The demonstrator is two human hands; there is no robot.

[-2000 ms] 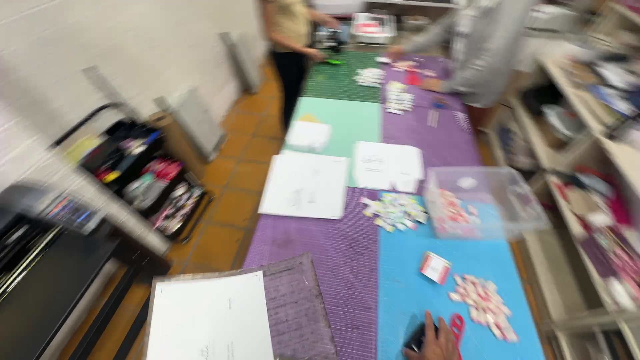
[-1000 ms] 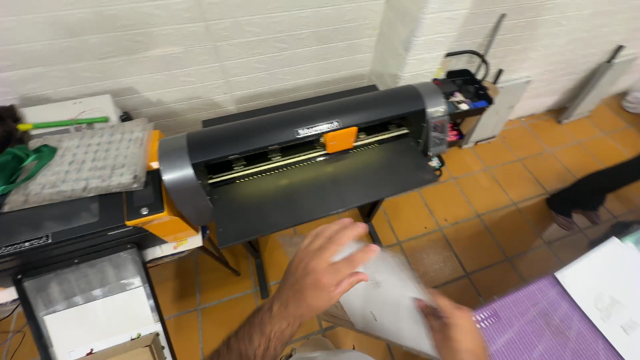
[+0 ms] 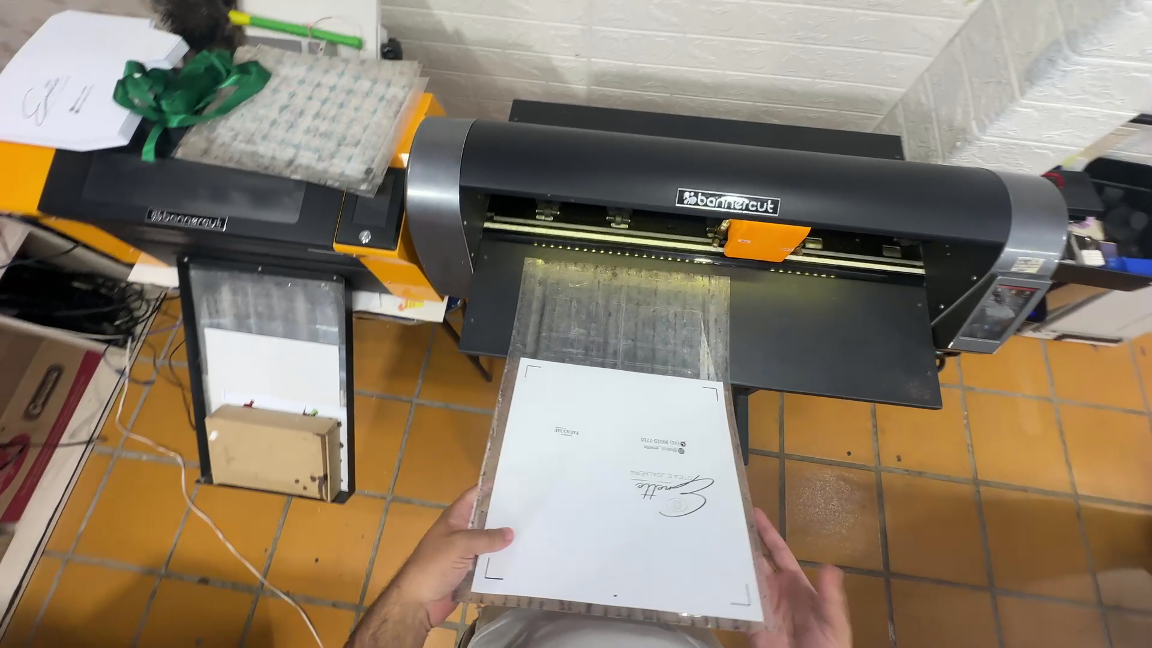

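Observation:
A worn clear cutting mat (image 3: 621,315) bears a white printed sheet (image 3: 621,558) with corner marks. My left hand (image 3: 445,553) grips the mat's near left edge, its thumb over the sheet. At the near right edge my right hand (image 3: 796,589) supports the mat, thumb spread away and fingers partly hidden beneath it. The mat's far end lies over the front tray (image 3: 837,333) of a black and grey Bannercut cutting plotter (image 3: 738,171), just short of the lit slot. An orange carriage (image 3: 767,241) sits on the plotter's rail.
Left of the plotter is a black and orange machine (image 3: 261,202), holding another gridded mat (image 3: 306,117), a green ribbon (image 3: 184,90) and white sheets (image 3: 81,81). Its lower tray (image 3: 193,387) carries a cardboard box (image 3: 274,450). A white cable (image 3: 207,522) runs over the tiled floor.
The view has swung from the purple and blue worktable to the plotter. One second ago both hands held the sheet away from the plotter; now the mat's far end is over its tray.

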